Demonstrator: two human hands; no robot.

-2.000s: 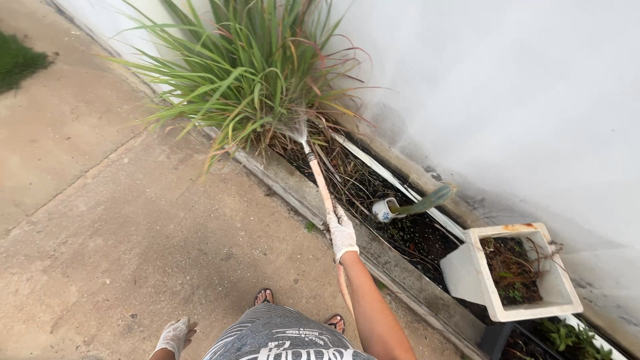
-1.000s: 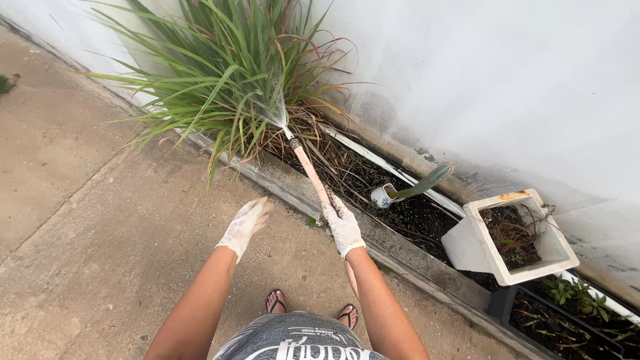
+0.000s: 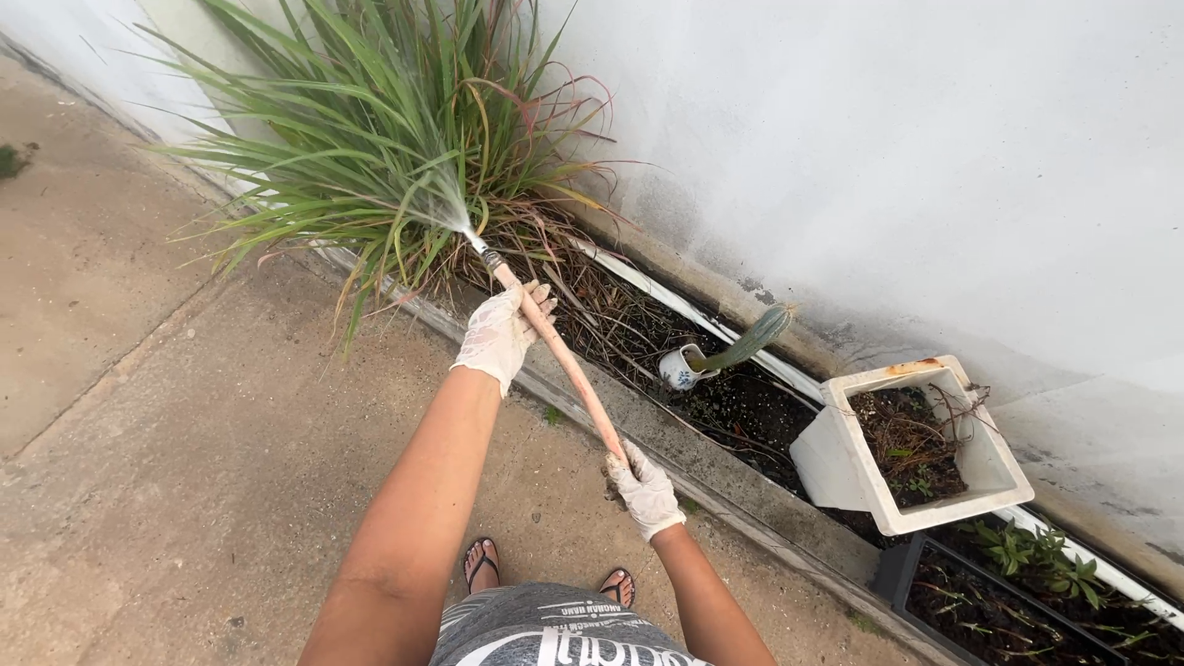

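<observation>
A pale pink garden hose [image 3: 575, 375] runs diagonally up from my hands, its metal-tipped spray nozzle [image 3: 477, 242] throwing a fan of water onto a large clump of long grass-like leaves [image 3: 370, 139]. My left hand [image 3: 504, 333], in a thin white glove with soiled fingertips, is at the hose just behind the nozzle, its fingers against the hose. Lower down, my right hand [image 3: 643, 490], gloved the same way, grips the hose. The hose below that hand is hidden.
A low concrete curb [image 3: 740, 499] edges the soil bed along a white wall [image 3: 879, 166]. In the bed are a small white pot [image 3: 682, 367] with a cactus [image 3: 751, 340], a square white planter [image 3: 837, 453] and a dark planter box [image 3: 902, 578]. Sandaled feet [image 3: 482, 566] stand on concrete paving.
My left hand, low at the side and then raised apart from the hose, is now at the hose near the nozzle. My right hand has kept its hold, now lower on the hose.
</observation>
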